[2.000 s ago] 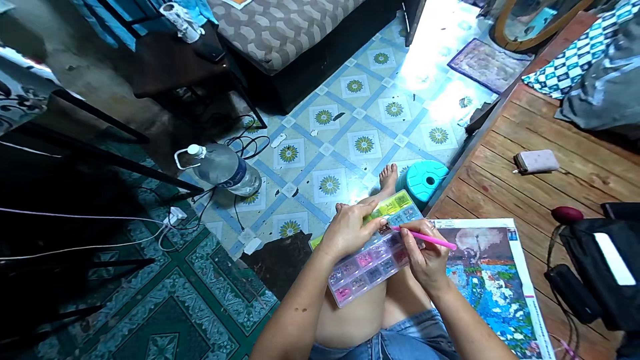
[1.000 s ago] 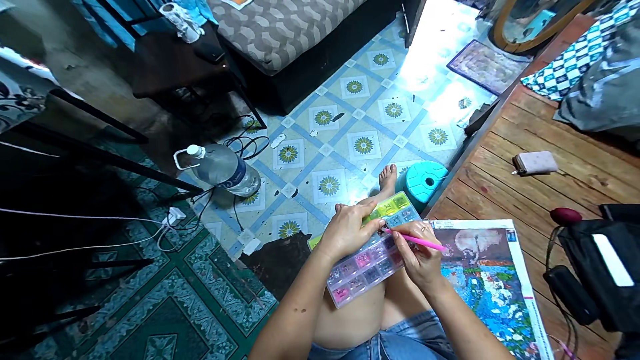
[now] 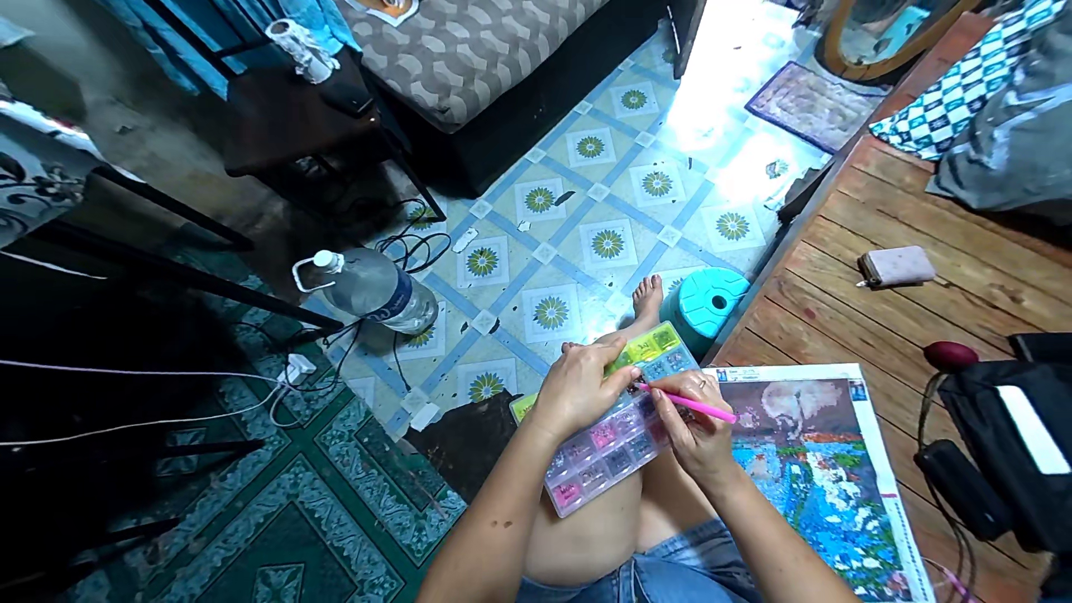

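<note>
A clear plastic compartment box of small coloured beads lies tilted across my thighs, with green, blue, pink and grey cells. My left hand grips its upper left part, the thumb resting over the cells. In my right hand is a pink pen-like tool, its tip among the cells close to my left thumb. My fingers partly hide the middle of the box. To the right of my legs lies a diamond painting canvas with a white border, on the wooden platform.
A teal round plastic stool stands by my foot. A large water jug is on the tiled floor beside cables and a white plug. On the wooden platform lie a pink wallet, a black bag and a dark red rubber bulb.
The pink tool and my right hand have shifted slightly over the box since the earlier frames. My left hand keeps its hold on the box.
</note>
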